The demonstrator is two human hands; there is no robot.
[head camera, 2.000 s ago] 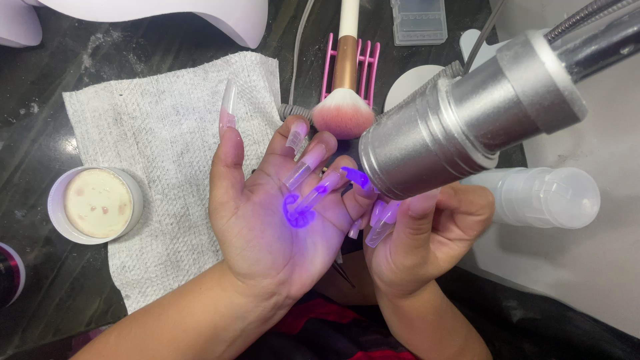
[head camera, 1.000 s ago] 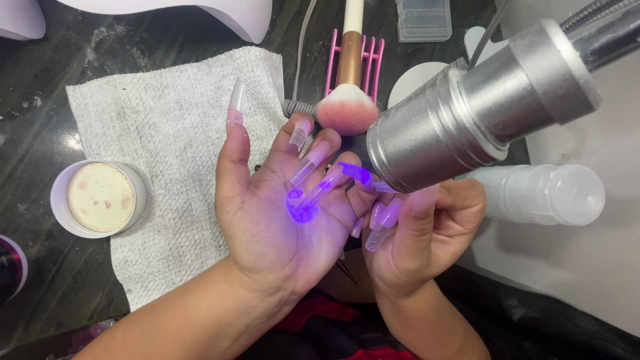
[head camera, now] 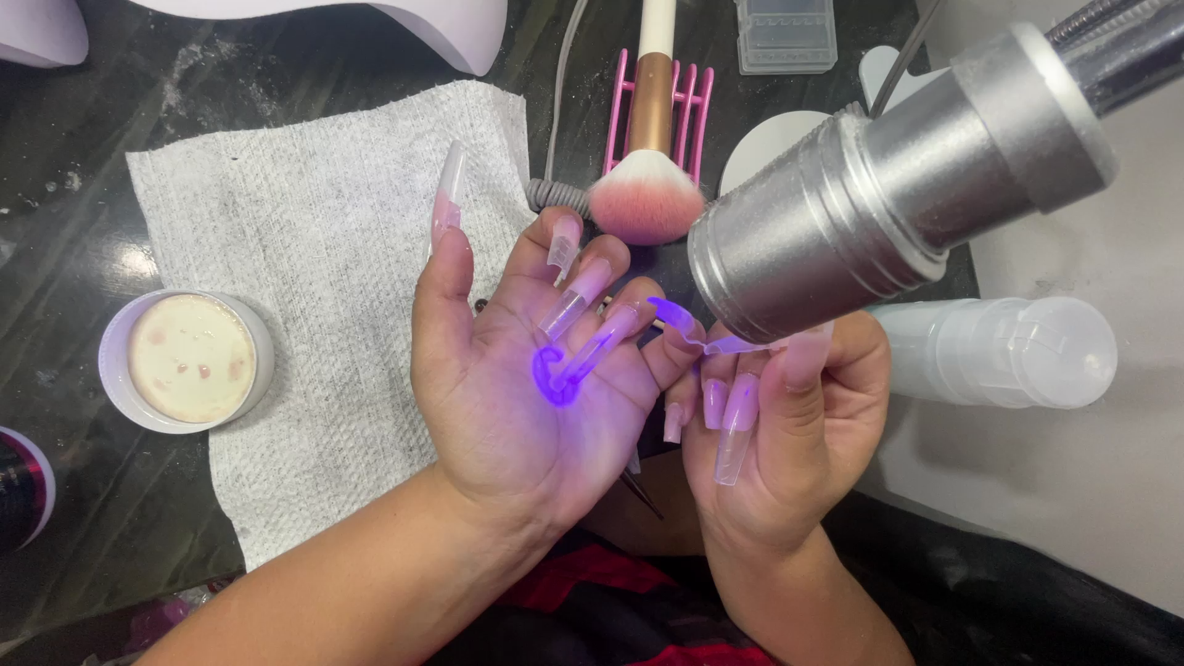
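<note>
My left hand (head camera: 532,388) is palm up, fingers apart and curled, with long pink and clear nails; violet light falls on its palm and one nail. Close to its right side, my right hand (head camera: 786,416) pinches a thin translucent strip (head camera: 735,345) between thumb and a finger. The strip reaches toward my left fingers; whether it touches them is unclear. Just above is the silver barrel of a gooseneck lamp (head camera: 823,222), hiding part of my right fingers. A slim pointed tool (head camera: 643,495) shows below my left palm, mostly hidden.
A white paper towel (head camera: 324,231) lies under my left hand, with a round tub (head camera: 264,370) at its left edge. A fluffy brush (head camera: 647,199) rests on a pink rack (head camera: 705,111). A translucent bottle (head camera: 999,351) lies right; a clear case (head camera: 786,37) sits at the top.
</note>
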